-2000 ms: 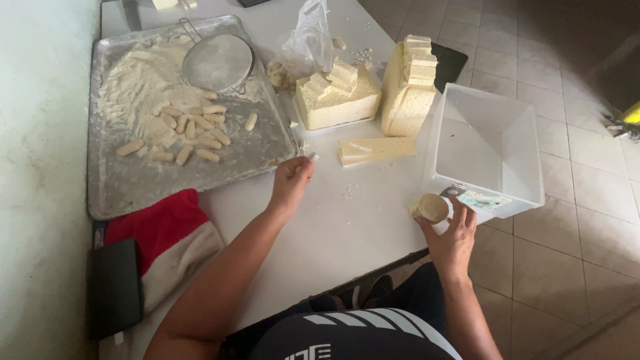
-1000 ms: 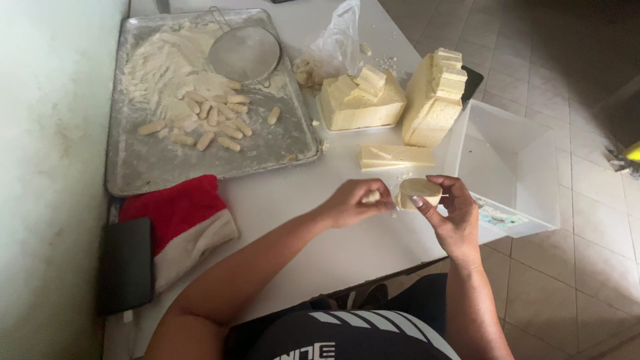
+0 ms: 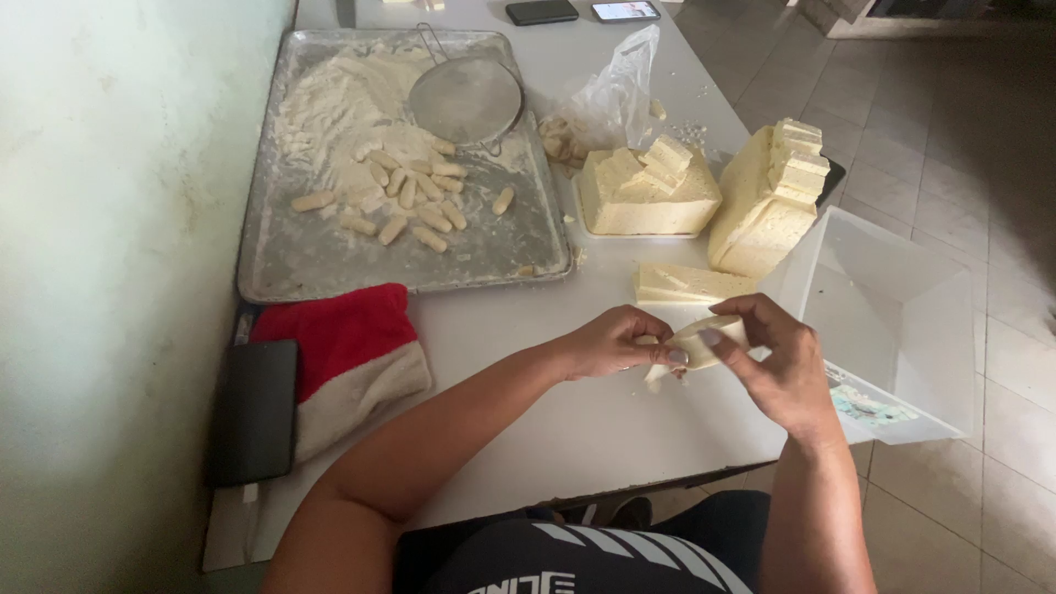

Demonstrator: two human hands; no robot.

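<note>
Between my two hands, above the white table, is a pale round piece (image 3: pixel 711 340) that looks like a disc of dough. My right hand (image 3: pixel 780 363) grips its right side between thumb and fingers. The fingers of my left hand (image 3: pixel 623 342) pinch its left edge, where a thin pale strip (image 3: pixel 654 378) hangs down. Just behind the hands lie flat cheese slices (image 3: pixel 689 282). Farther back are a cheese block (image 3: pixel 650 198) with cut pieces on top and a tall cheese block (image 3: pixel 759 206) leaning beside it.
At the left, a metal baking tray (image 3: pixel 363 276) holds flour, short dough sticks (image 3: pixel 429 188) and a sieve (image 3: pixel 466 99). A red and white cloth (image 3: pixel 355 355) and a dark flat object (image 3: pixel 252 412) lie nearer. A clear plastic bin (image 3: pixel 932 330) is at the right; a plastic bag (image 3: pixel 623 91) and phones (image 3: pixel 625 11) are behind.
My hands, apart two seconds ago, have come together at the round piece. My left hand has moved right toward it and now holds its edge; the piece is tilted.
</note>
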